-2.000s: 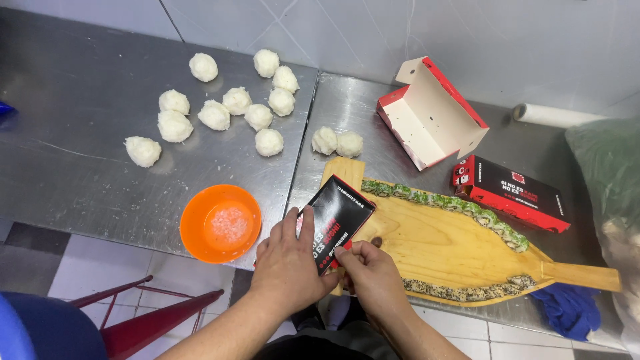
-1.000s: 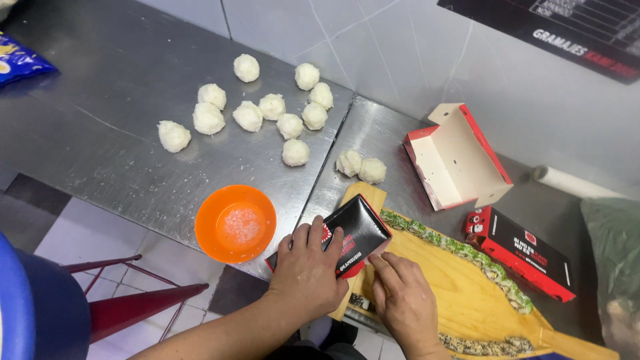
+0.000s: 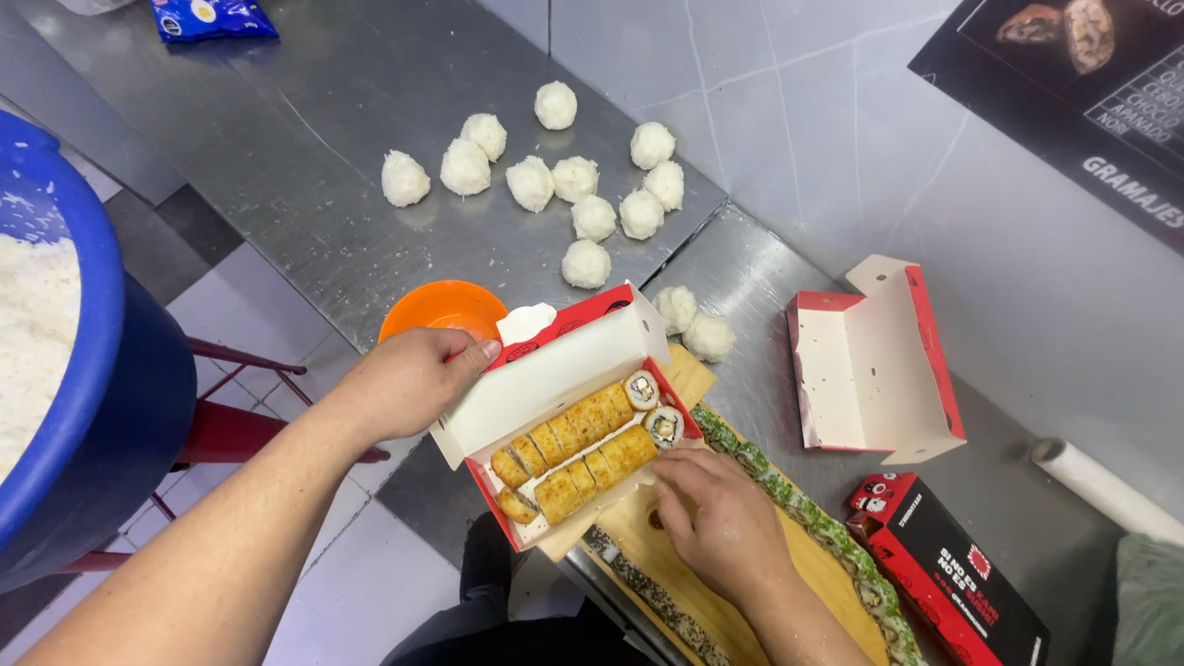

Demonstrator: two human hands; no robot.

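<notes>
My left hand (image 3: 412,379) pinches the raised lid of a red and white cardboard sushi box (image 3: 546,365) between thumb and fingers. Inside the box lie two rows of golden-brown cut sushi rolls (image 3: 566,430), with white rice-rimmed pieces (image 3: 664,425) at their right ends. At the box's right front edge is my right hand (image 3: 721,518), fingers bent; whether it grips the box cannot be told. Under that hand a wooden board (image 3: 805,564) carries a green-topped roll (image 3: 814,523) along one side and a dark, seed-coated roll (image 3: 661,592) along the other.
Several rice balls (image 3: 592,218) sit on the steel counter (image 3: 324,120). An orange bowl (image 3: 444,310) is partly behind the lid. An open empty box (image 3: 869,370), a closed box (image 3: 953,573) and a white roll (image 3: 1110,490) lie right. A blue tub of rice (image 3: 102,314) stands left.
The box in my hands was closed in both earlier frames; now its lid is up and the rolls inside show. My left hand has moved onto the lid. The view has shifted left.
</notes>
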